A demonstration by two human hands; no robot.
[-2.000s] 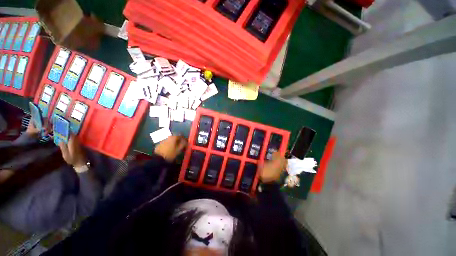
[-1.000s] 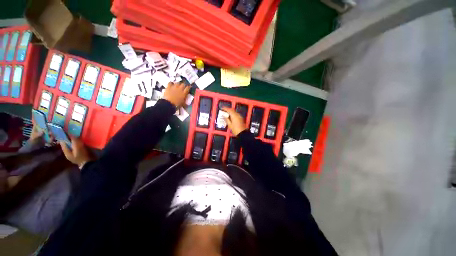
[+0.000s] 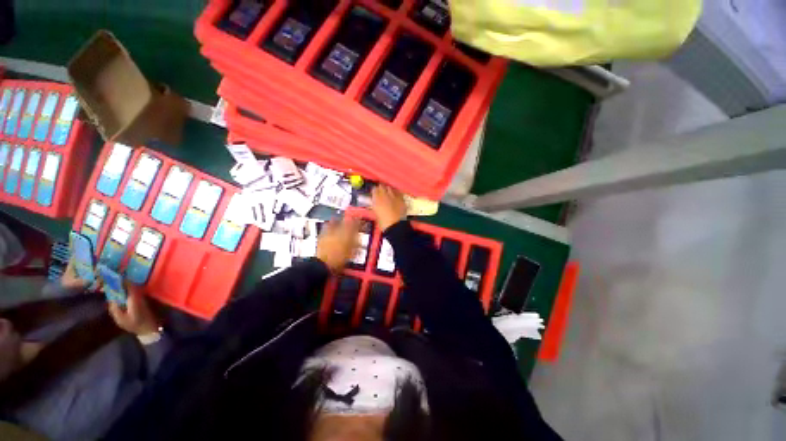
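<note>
A red phone tray lies at the bench edge with black phones face down in two rows, partly hidden by my right arm. My left hand is at the tray's upper left corner, beside the battery pile; whether it holds anything is too blurred to tell. My right hand is above the tray's back edge, by the right end of the pile, its fingers near a small dark and white piece; its grip is unclear. White batteries show in the phones near my hands.
A tall tray stack stands behind. A yellow sheet or bag is at the top right. A black smartphone and crumpled white strip lie right of the tray. A cardboard box is back left. Another person's hands hold phones beside their tray.
My right hand has moved from the tray's upper row to its back edge. My left hand has moved from the pile to the tray's corner. The view takes in more of the stack and the yellow piece.
</note>
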